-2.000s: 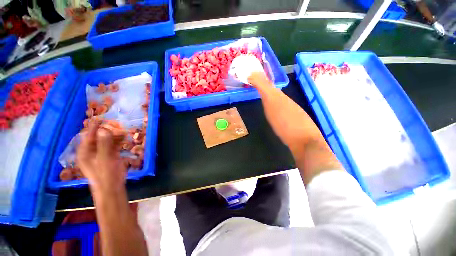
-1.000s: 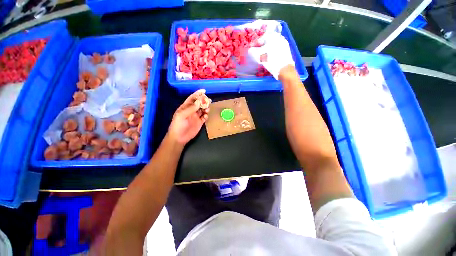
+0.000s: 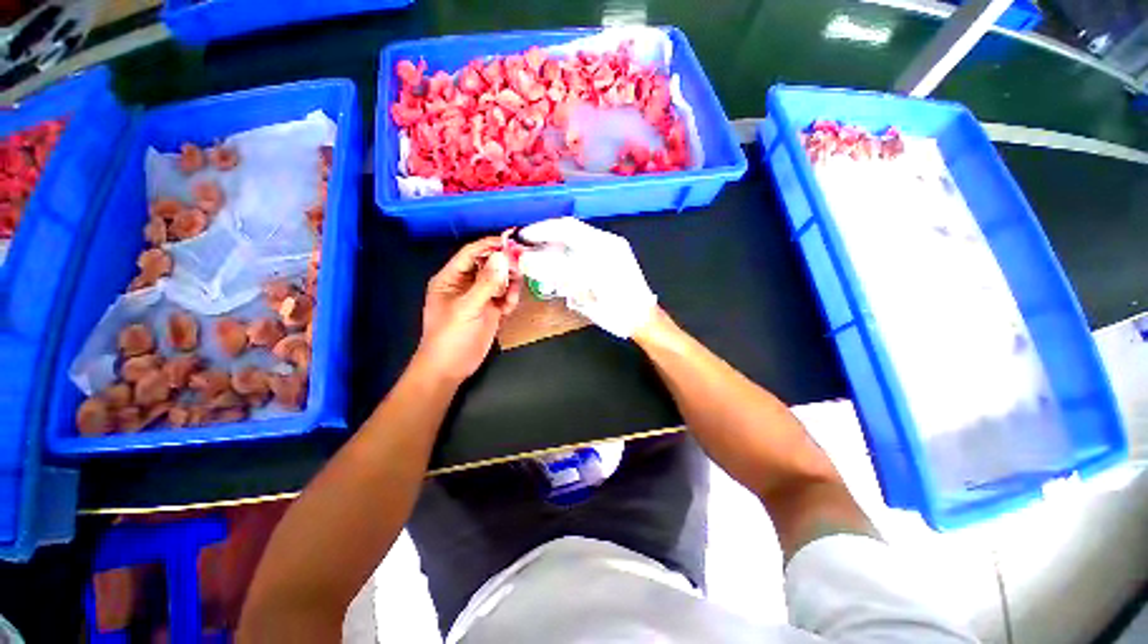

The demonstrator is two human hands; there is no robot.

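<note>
My bare left hand (image 3: 466,302) and my white-gloved right hand (image 3: 589,274) meet over the cardboard pad (image 3: 539,325). A small red part (image 3: 512,248) shows between their fingertips. The tan part is mostly hidden by the fingers of my left hand. A dark bit shows by my right fingertips; I cannot tell what it is. The green cap (image 3: 539,289) is partly covered by my right hand. Red parts (image 3: 485,120) are heaped in the middle bin. Tan parts (image 3: 189,377) lie in the left bin.
The right blue bin (image 3: 841,296) holds a small red cluster (image 3: 854,141) at its far end on a white liner. Another blue bin (image 3: 95,164) with red parts stands at the far left. A blue stool (image 3: 157,572) is below the bench (image 3: 755,340).
My right hand has left the red parts bin and moved to my left hand above the pad. The red part now shows between the fingers. The view has shifted slightly.
</note>
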